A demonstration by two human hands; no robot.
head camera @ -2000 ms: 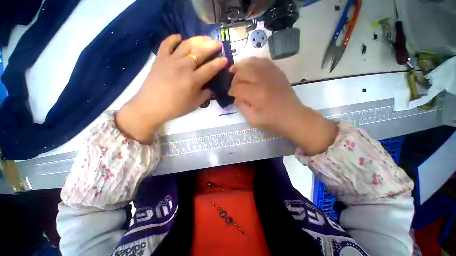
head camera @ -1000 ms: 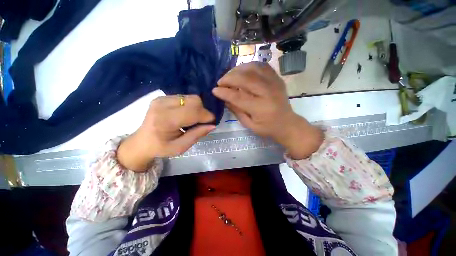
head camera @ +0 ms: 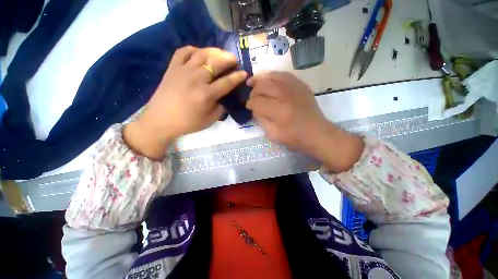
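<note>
A navy garment piece point(head camera: 238, 103) lies folded at the needle area of the sewing machine point(head camera: 254, 15), its edge running up under the head. My left hand point(head camera: 191, 92) lies on the cloth just left of the needle area, fingers bent, thumb and fingertips on the fold. My right hand point(head camera: 284, 106) pinches the right edge of the cloth, close to my left fingertips. The rest of the navy cloth point(head camera: 117, 71) spreads to the left in long strips. The needle tip is hidden by glare and the machine head.
A grey knob point(head camera: 307, 52) is right of the needle. Snips point(head camera: 371, 41) with blue and orange handles, a dark red handle point(head camera: 435, 48), brass-coloured pieces point(head camera: 450, 91) and a white scrap point(head camera: 480, 90) lie right. A ruler strip point(head camera: 235, 163) runs along the front edge.
Since one second ago, my left hand has moved up from the cloth's near end to beside the needle area. The cloth there now lies lower and folded, partly under my left hand.
</note>
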